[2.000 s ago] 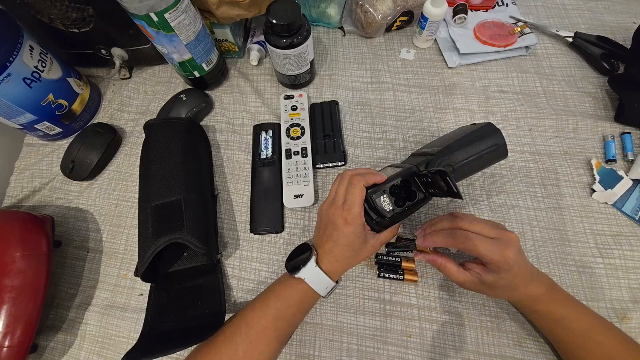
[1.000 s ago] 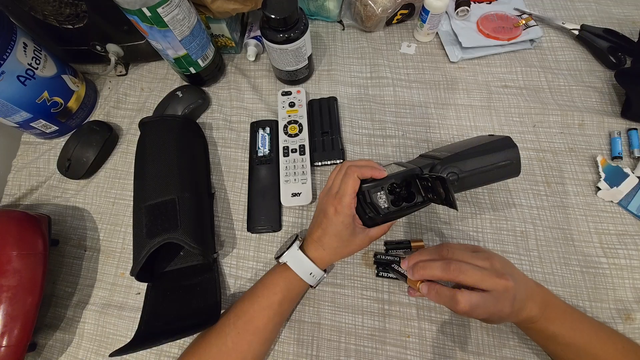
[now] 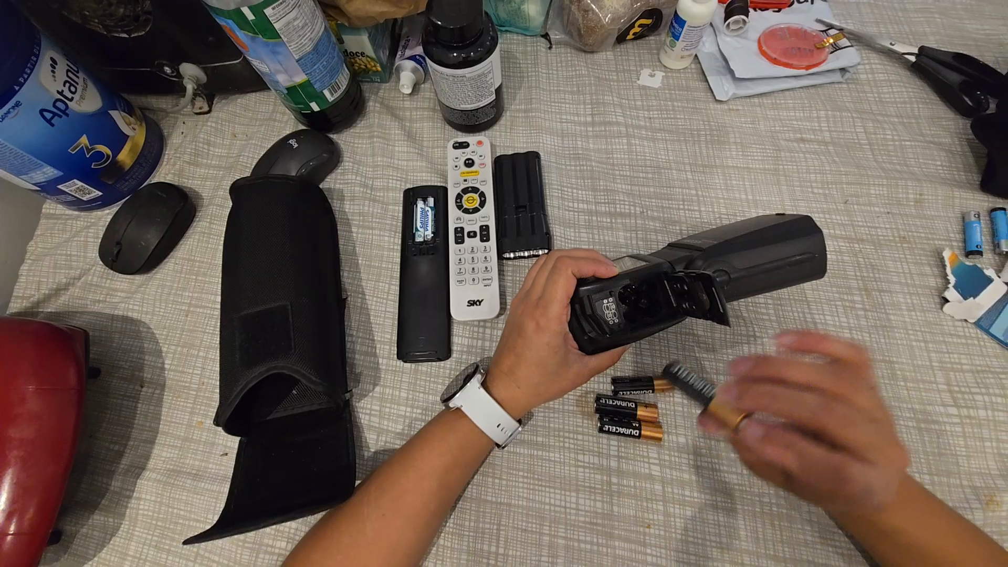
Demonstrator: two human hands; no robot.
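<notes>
My left hand (image 3: 551, 331) grips a black handheld device (image 3: 630, 307) whose end faces me, with its battery compartment open and the hinged cover (image 3: 701, 298) swung to the right. The part of the device beyond the compartment points to the upper right. In my right hand (image 3: 811, 417), blurred by motion, is an AA battery (image 3: 705, 394), black and copper-coloured, between the fingertips. Several more such batteries (image 3: 626, 407) lie on the cloth just below the device, between my hands. I cannot tell whether any battery sits inside the compartment.
A black remote (image 3: 424, 307) with its batteries exposed, a white remote (image 3: 473, 260) and a black battery holder (image 3: 521, 205) lie behind my left hand. Leftward are a black fabric case (image 3: 283, 291) and computer mice (image 3: 147, 227). Bottles (image 3: 465, 79) stand behind; scissors (image 3: 937, 71) and blue batteries (image 3: 974, 234) lie right.
My right hand, low among the loose batteries before, has lifted one of them and moved to the right of the rest. My left hand still holds the device.
</notes>
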